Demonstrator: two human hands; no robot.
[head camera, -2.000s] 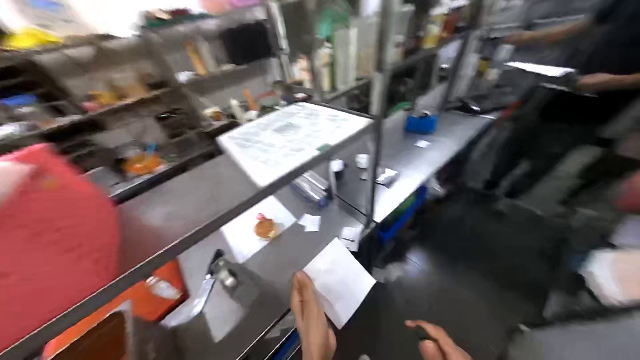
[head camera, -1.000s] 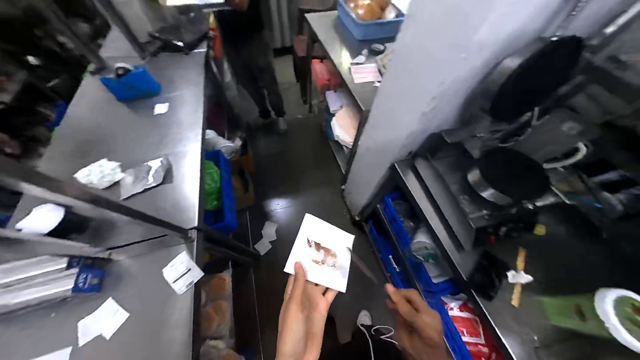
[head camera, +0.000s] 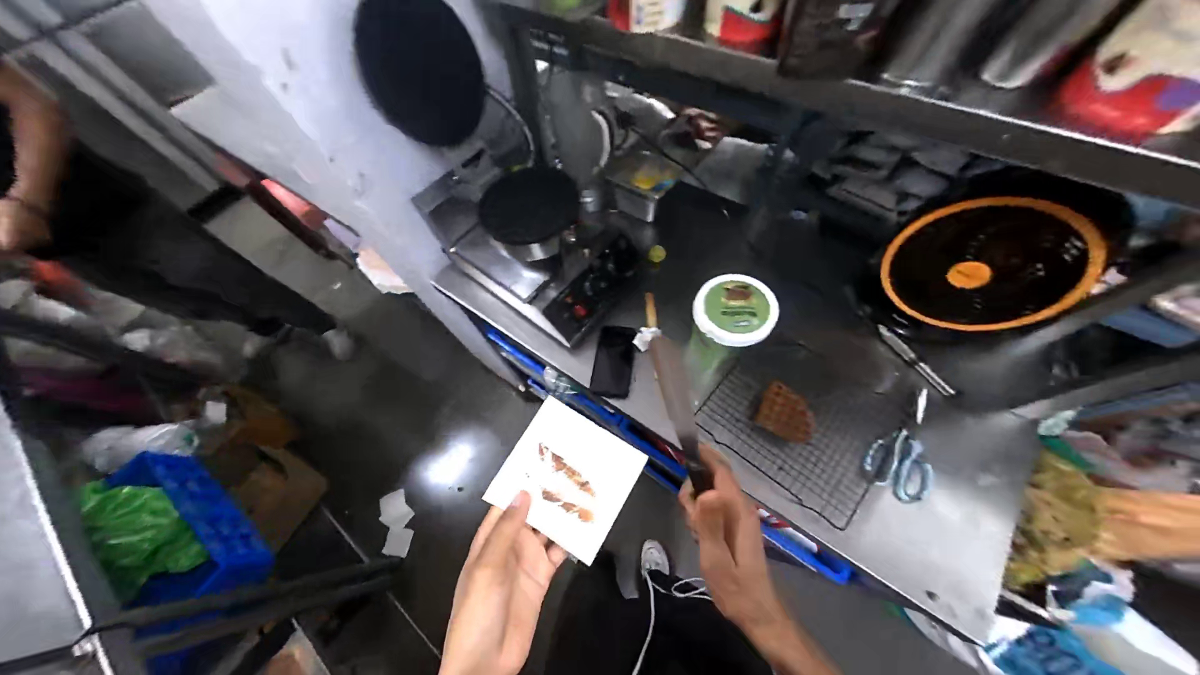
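A square white card or paper (head camera: 565, 480) with brown smears or pieces on it lies in my left hand (head camera: 516, 572), my thumb on its near edge. My right hand (head camera: 722, 534) grips the dark handle of a long flat blade, a knife or spatula (head camera: 673, 394), which points up and away. Beyond my right hand a piece of waffle (head camera: 786, 412) sits on a black wire cooling rack (head camera: 825, 469). A tub with a green and white lid (head camera: 736, 310) stands behind the rack, and blue-handled scissors (head camera: 898, 464) lie to its right.
A black phone (head camera: 613, 362) lies near the counter edge, below a round waffle iron (head camera: 530, 206) with its lid raised. An orange-rimmed round appliance (head camera: 994, 263) stands at the back right. A shelf (head camera: 844, 89) crosses above. Another person (head camera: 94, 197) stands at left; a blue crate (head camera: 192, 525) sits below.
The view has swung far right, from the steel tables to the counter with the waffle iron. The card remains in my left hand. The blade in my right hand now points up over the counter edge.
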